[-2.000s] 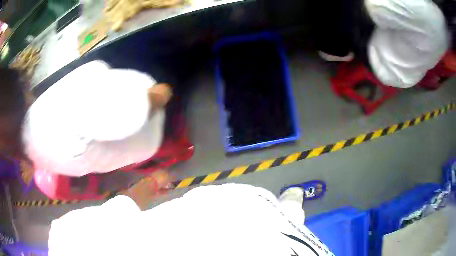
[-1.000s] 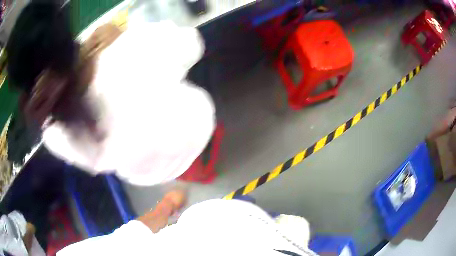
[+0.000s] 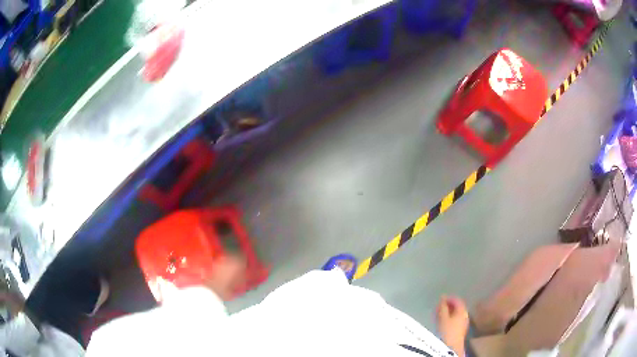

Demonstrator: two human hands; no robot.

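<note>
My left hand point(image 3: 227, 275) is blurred, low in front of an orange-red plastic stool point(image 3: 174, 244); its fingers and anything in it cannot be made out. My right hand point(image 3: 452, 317) hangs low at the bottom right over the floor. It is small, its fingers look curled, and I see no object in it, but its inner side is hidden. My white sleeve and clothing fill the bottom middle. A blue slipper point(image 3: 342, 265) shows beyond the clothing, beside the yellow-black floor tape point(image 3: 419, 223).
A second red stool point(image 3: 517, 87) stands beside the tape. A long pale bench point(image 3: 230, 42) curves along the left, with a green belt point(image 3: 66, 66) behind. Blue and red stools are under it. Cardboard point(image 3: 531, 286) and an open carton point(image 3: 597, 209) are at right. Part of a person is at lower left.
The view has moved along the aisle past the seated person in white. Red stools and cardboard now stand nearer. My right hand has come into view at the lower right.
</note>
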